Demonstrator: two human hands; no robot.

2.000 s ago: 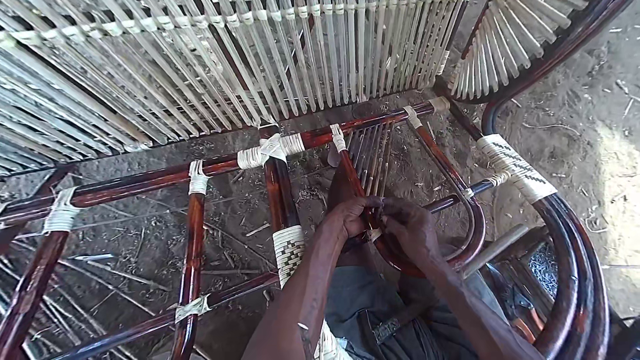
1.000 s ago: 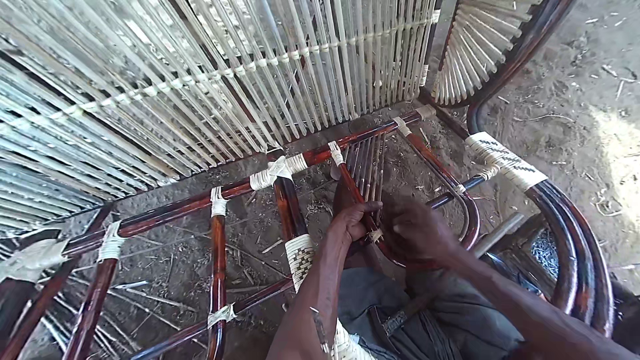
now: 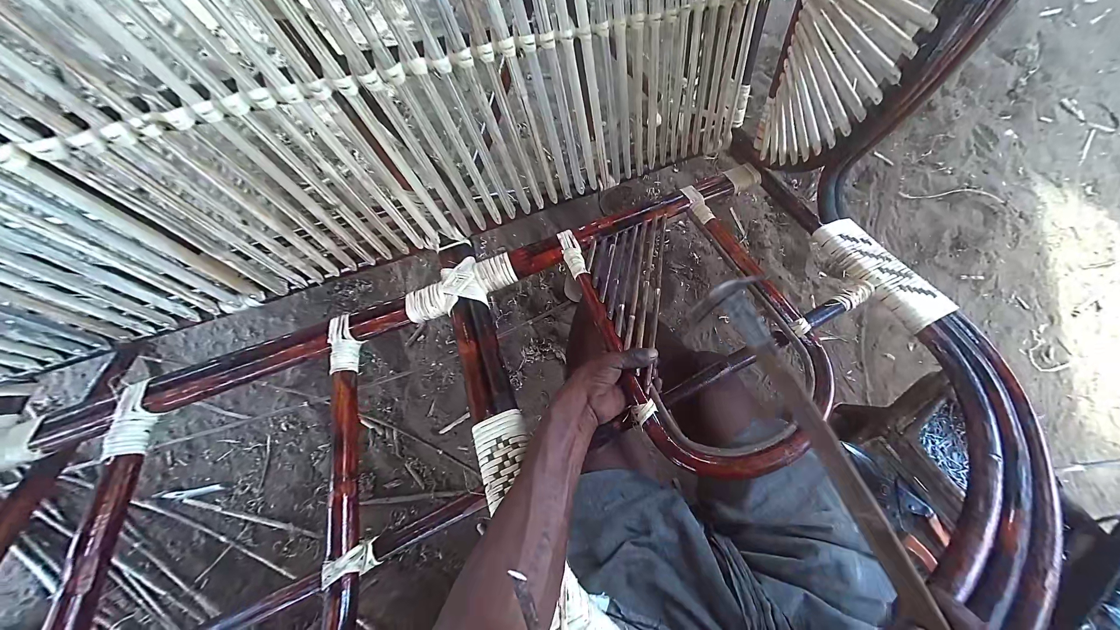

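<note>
My left hand is wrapped around the dark red-brown cane pole of a curved frame part, just above its pale binding. Its thumb points right, beside a fan of thin cane rods. A hammer, blurred, slants across the view over the U-shaped cane bend, its metal head up and its long handle running down right. Only a dark bit of my right hand shows at the bottom edge, around the handle's end; most of it is out of view.
A slatted cane panel spans the upper left. Bound cane rails cross below it. Thick curved poles with a woven wrap stand at right, near a wooden stool-like object. Cane scraps litter the dirt ground.
My right hand has left the spot beside my left hand and moved to the lower right. The hammer is now raised across the view. My left hand stays at the pole.
</note>
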